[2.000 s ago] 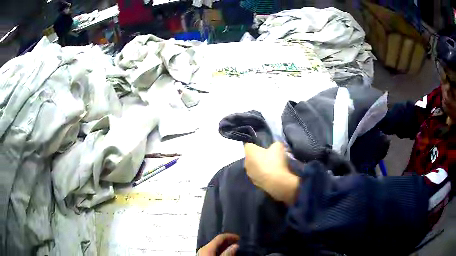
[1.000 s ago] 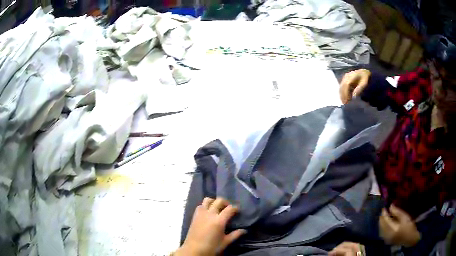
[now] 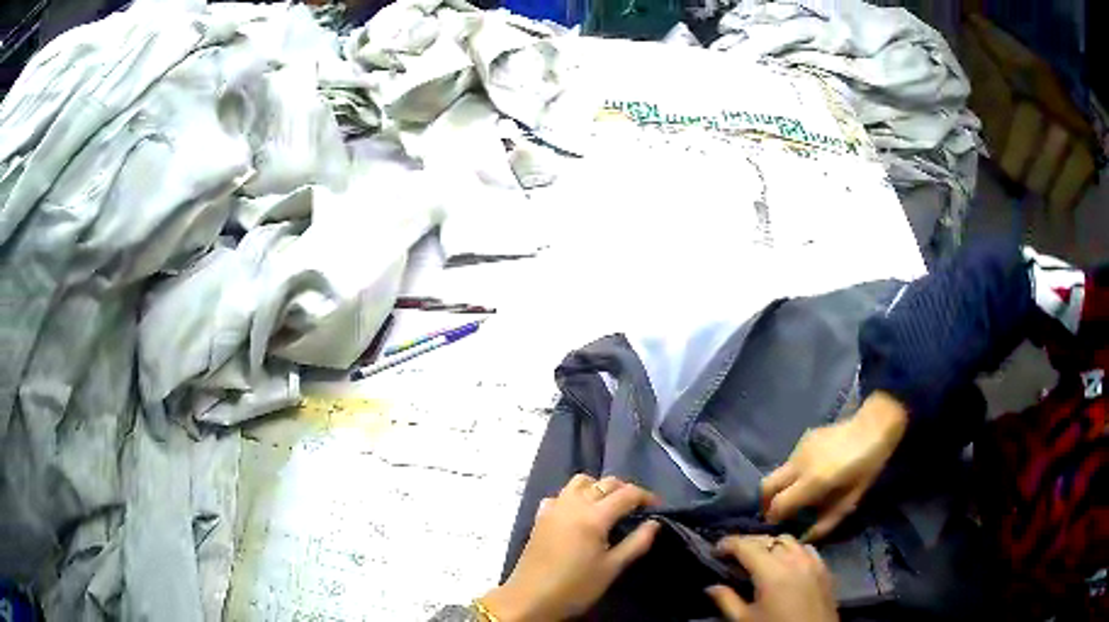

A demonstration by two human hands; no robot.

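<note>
The dark grey-blue shirt lies in folds at the lower right of the table. My left hand, with a ring and a bracelet, pinches a dark fold of it. My right hand, also ringed and cut off by the bottom edge, holds the same fold close by. Fingertips of both hands are partly hidden in the cloth. Another person's hand in a navy sleeve touches the shirt just above my right hand. A pale lining or sheet shows between the shirt's parts.
Large pale grey-green cloth heaps cover the left side; another heap stands at the back right. A pen and pencils lie left of the shirt on marked white paper. A person in red and black stands at the right.
My left hand has moved right onto the shirt's fold, and my right hand has come further into view beside it. The other person's hand has reached in, and the shirt is folded over more.
</note>
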